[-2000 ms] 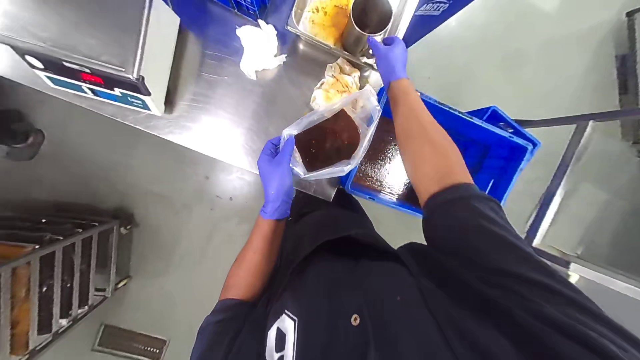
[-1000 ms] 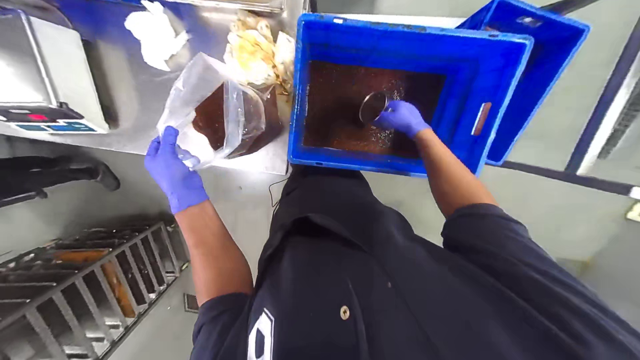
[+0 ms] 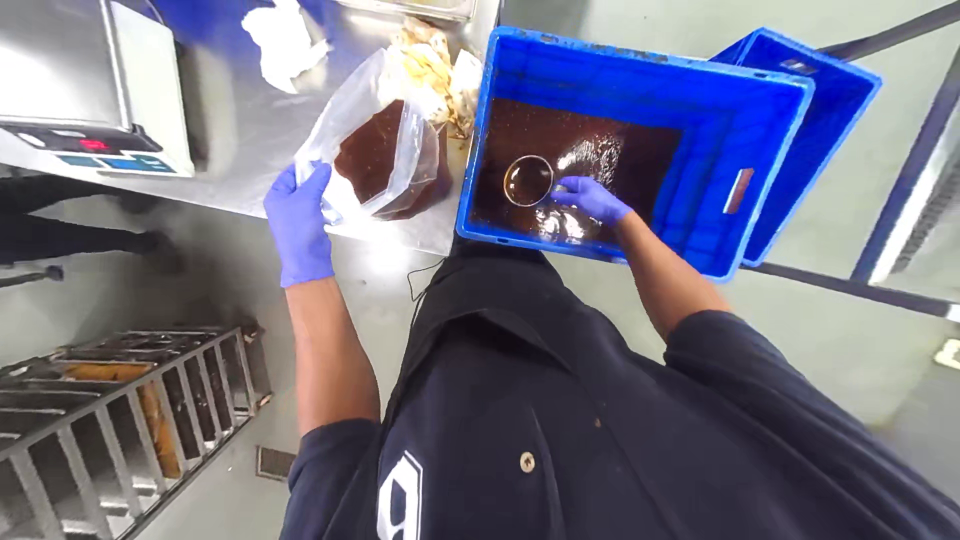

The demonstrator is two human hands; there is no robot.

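Observation:
My left hand (image 3: 301, 225), in a purple glove, grips the near left edge of a clear plastic bag (image 3: 420, 161) that stands on the steel table with dark brown liquid in it. To the right is a blue plastic crate (image 3: 712, 165) holding a pool of similar dark brown liquid (image 3: 637, 154). My right hand (image 3: 592, 201), gloved too, holds a round metal cup (image 3: 529, 181) by its right side, its rim level with the liquid. The cup's lower part is hidden in the liquid.
Crumpled, stained wrapping (image 3: 431, 67) and a white cloth or paper (image 3: 285, 46) lie on the steel table (image 3: 232, 127). A digital scale (image 3: 150, 82) stands at its left. Another blue crate (image 3: 825, 127) is behind the first. A metal rack (image 3: 127, 405) stands lower left; a person's dark-clothed legs (image 3: 67, 225) show above it.
Two seconds ago the cup was over the metal tray at the table's back; now it is down in the crate's liquid. Since one second ago it has moved towards the crate's left side. The view has shifted.

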